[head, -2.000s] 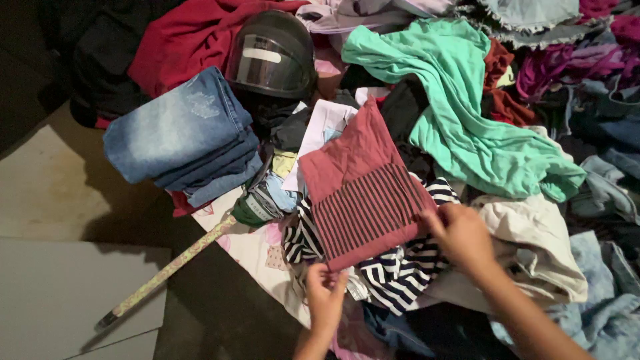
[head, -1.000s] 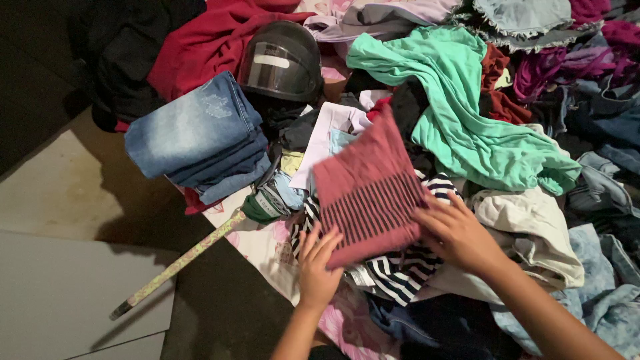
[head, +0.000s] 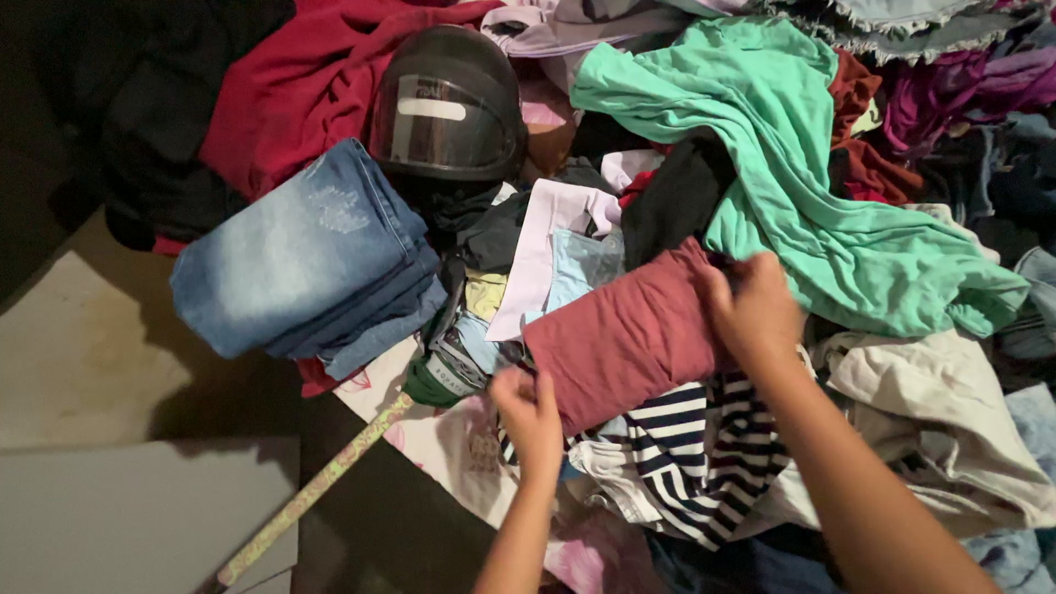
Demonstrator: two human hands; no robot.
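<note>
A dusty-red cloth garment (head: 623, 334), folded into a compact rectangle, lies between my two hands at the middle of the view. My right hand (head: 755, 309) grips its right end, the fingers partly hidden behind the fabric. At its lower left corner is my left hand (head: 528, 412), thumb and fingers around the edge. Beneath the garment show a navy-and-white striped cloth (head: 693, 454) and a light blue piece (head: 582, 264). A mint-green garment (head: 767, 140) is spread just beyond my right hand.
Folded jeans (head: 289, 256) are stacked at the left, beside a black helmet with a visor (head: 450, 107). A patterned pole (head: 313, 495) slants at the lower left. A red cloth (head: 289, 91), a cream garment (head: 940, 412) and purple cloth (head: 932, 99) lie around.
The dusty-red garment showed a striped panel and a pointed top; now it is a smaller, plain rectangle. My right hand has moved up to its right end.
</note>
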